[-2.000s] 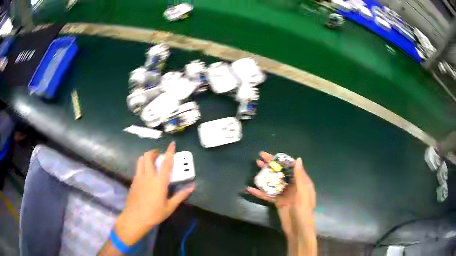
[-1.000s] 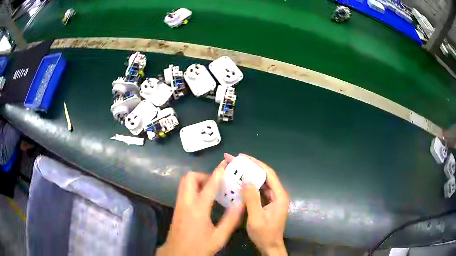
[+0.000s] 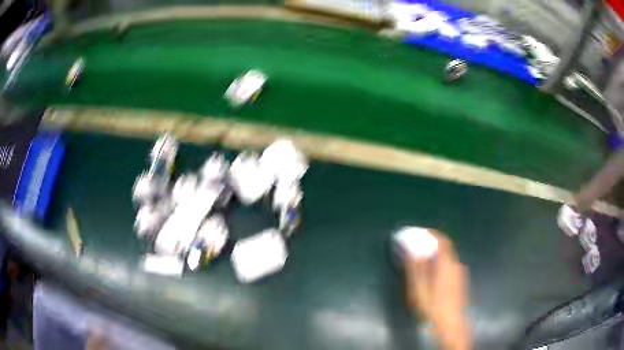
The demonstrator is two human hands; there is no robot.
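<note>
The frame is blurred. My right hand (image 3: 443, 290) holds a white adapter (image 3: 416, 243) over the dark green bench at the right of centre; its slots cannot be made out. My left hand is not clearly visible; only a faint skin-toned patch shows at the bottom left edge. A single white adapter part (image 3: 259, 256) lies on the bench left of my right hand. Behind it and to its left is a pile of white inner assemblies and plug parts (image 3: 185, 212).
The green conveyor belt (image 3: 342, 96) runs beyond the pale edge strip (image 3: 410, 166) and carries scattered parts. A blue tray (image 3: 37, 179) and a slim yellowish stick (image 3: 74, 232) are at the left. A small white cluster (image 3: 587, 234) stands at the right. The lined bin (image 3: 58, 318) is bottom left.
The view has tilted up. My hands have come apart; my right hand has moved right with the white adapter, and my left hand has left the work area.
</note>
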